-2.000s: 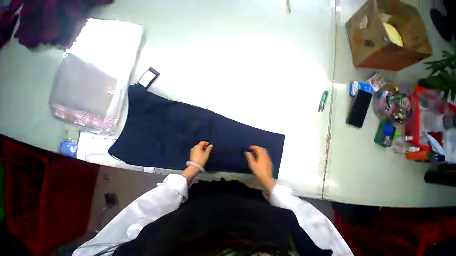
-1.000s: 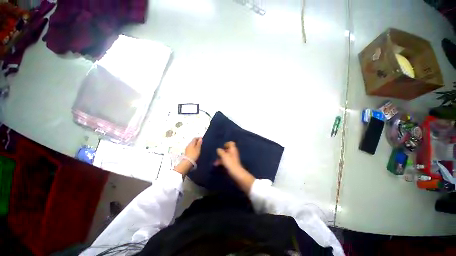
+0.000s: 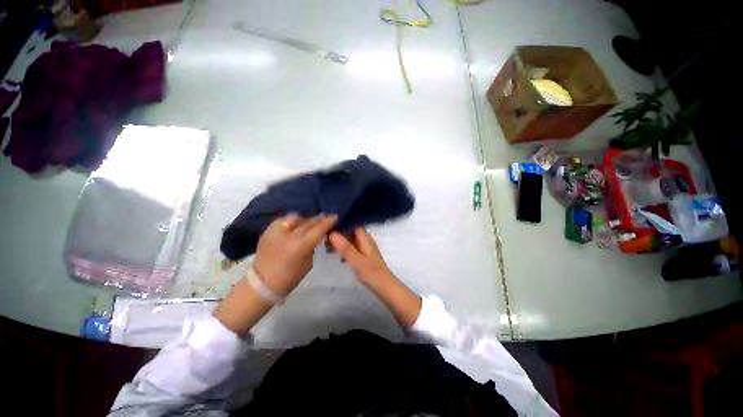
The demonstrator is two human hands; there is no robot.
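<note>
The dark navy trousers [image 3: 326,195] are in a folded bundle, blurred and lifted or tilted over the white table in front of me. My left hand [image 3: 285,251] grips the near edge of the bundle, fingers pointing right. My right hand [image 3: 362,254] is at the same near edge, just right of the left hand, its fingertips against the cloth. The hang tag cannot be seen. The stack of clear polybags [image 3: 142,208] lies flat to the left, its pinkish edge toward me.
Maroon garments [image 3: 81,102] lie at far left. A ruler [image 3: 289,42] and tape measure [image 3: 402,57] lie at the back. Green snips [image 3: 477,195], a black smartphone [image 3: 529,197], a cardboard box [image 3: 554,94] and a red tray [image 3: 652,195] of small items are on the right. White cards [image 3: 159,322] lie below the polybags.
The trousers went from a long strip flat on the table to a short folded bundle, now tilted in my hands. Both hands came together at its near edge. The camera view shifted.
</note>
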